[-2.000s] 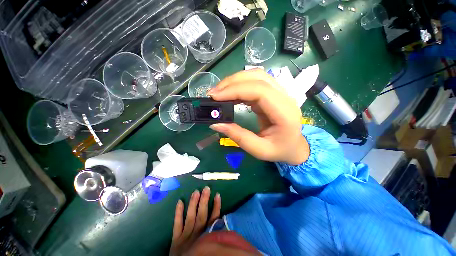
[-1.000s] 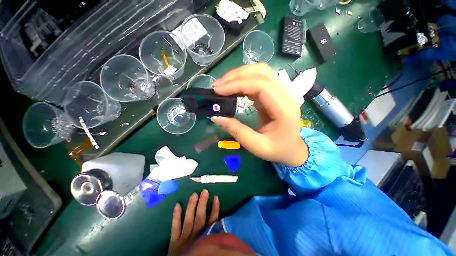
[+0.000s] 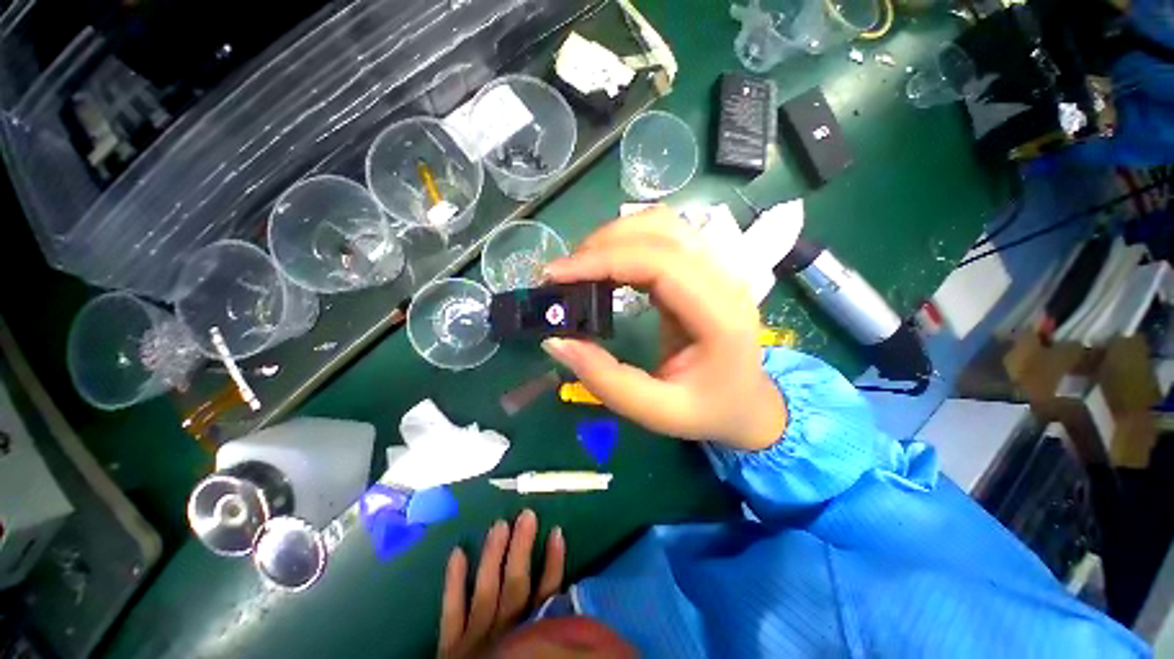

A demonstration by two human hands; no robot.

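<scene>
My right hand [image 3: 682,335] comes in from the right and holds a small black module [image 3: 521,312] between thumb and fingertips, above the bench and in front of two clear cups. The module has a small pale-pink round mark near my fingers. My left hand [image 3: 496,586] lies palm down on the green bench at the bottom edge, fingers slightly apart; its wrist is cut off or hidden.
Clear cups [image 3: 328,232] stand in a diagonal row. A white bottle [image 3: 303,457], blue picks [image 3: 399,515], a white wipe [image 3: 444,444] and a white-handled knife [image 3: 554,482] lie lower left. Black blocks [image 3: 744,122] and a silver cylinder tool [image 3: 843,296] lie right.
The view has shifted, so the bench things sit lower in the picture. The black module has changed its tilt slightly in my right hand. My left hand stays on the bench.
</scene>
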